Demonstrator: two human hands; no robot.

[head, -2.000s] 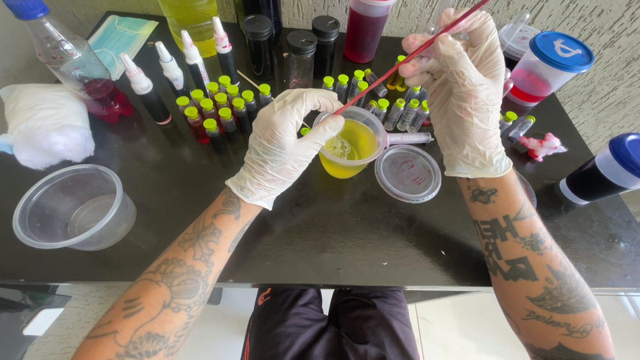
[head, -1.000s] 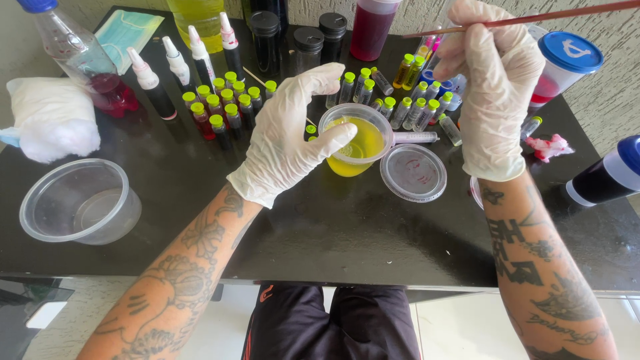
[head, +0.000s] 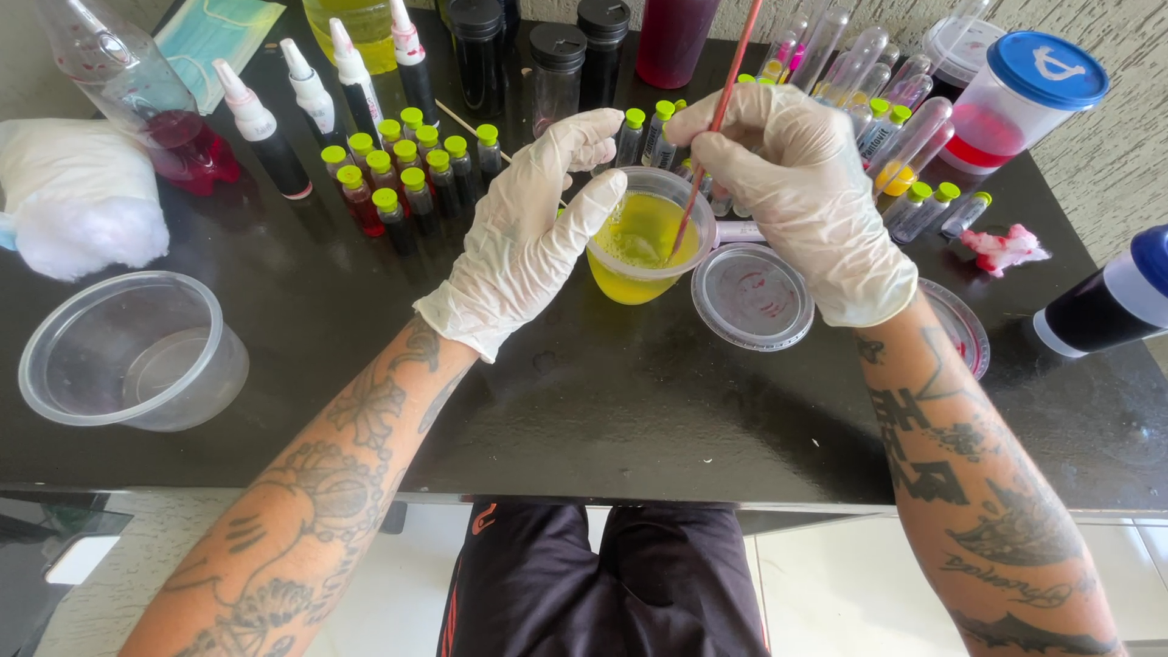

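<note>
My right hand (head: 794, 182), in a white glove, pinches a thin red stick (head: 725, 100) between thumb and fingers. The stick slants down, its lower end in the yellow-green liquid of a clear plastic cup (head: 636, 288). My left hand (head: 534, 224), gloved too, is at the cup's left side, thumb by the rim and fingers apart; whether it touches the cup cannot be told. A clear round lid (head: 754, 296) with red smears lies just right of the cup. Small vials with lime-green caps (head: 401, 169) stand left of my left hand, and more vials (head: 922, 210) are behind and beside my right hand.
An empty clear tub (head: 132, 351) is at the left, below a pack of cotton (head: 82, 196). White-tipped bottles (head: 260, 128), black-lidded jars (head: 557, 78) and test tubes (head: 912, 141) line the back. Blue-lidded containers (head: 1031, 100) and pink-stained cotton (head: 1004, 249) are on the right.
My right hand has come down and left from its raised position, and the red stick now dips into the cup instead of being held above it. Test tubes at the back right are now in view.
</note>
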